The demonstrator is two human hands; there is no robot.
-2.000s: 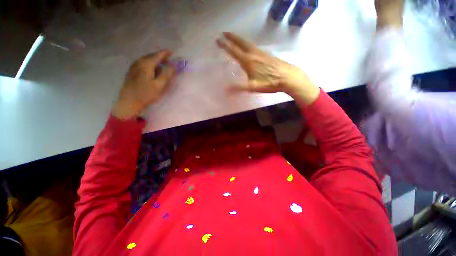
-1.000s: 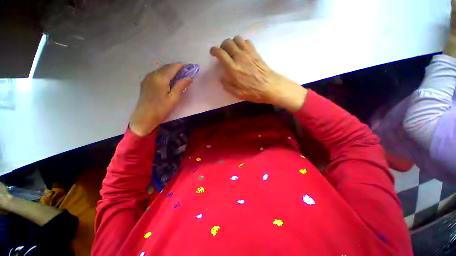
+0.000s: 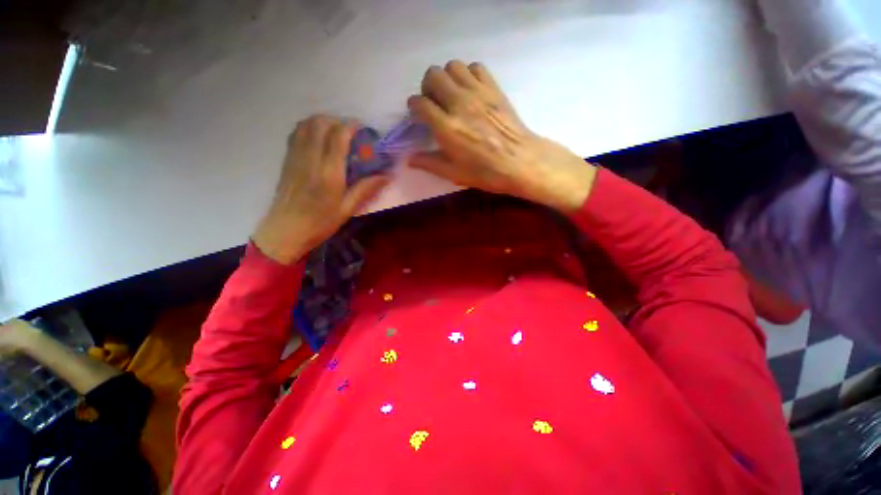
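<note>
My left hand [image 3: 319, 179] is closed around a small dark blue-purple pack [image 3: 368, 155] with an orange-red mark, just above the white table [image 3: 174, 198] near its front edge. My right hand [image 3: 478, 131] has its fingers curled round light-purple cord and clear film [image 3: 411, 135] that join the pack's right side. The hands are a little apart, and the piece spans between them. The fingers hide part of both ends, and the film is blurred.
A blue crate with dark packs [image 3: 333, 276] is below the table edge by my left side. A co-worker's white sleeve [image 3: 840, 92] lies at the upper right. Another person's forearm [image 3: 58, 358] and a clear compartment tray [image 3: 39, 392] are at the lower left. A dark panel [image 3: 29, 68] stands upper left.
The coiled purple cord in my left hand a second ago now shows as a pack with an orange-red mark. My right hand, apart from it before, now grips its right end.
</note>
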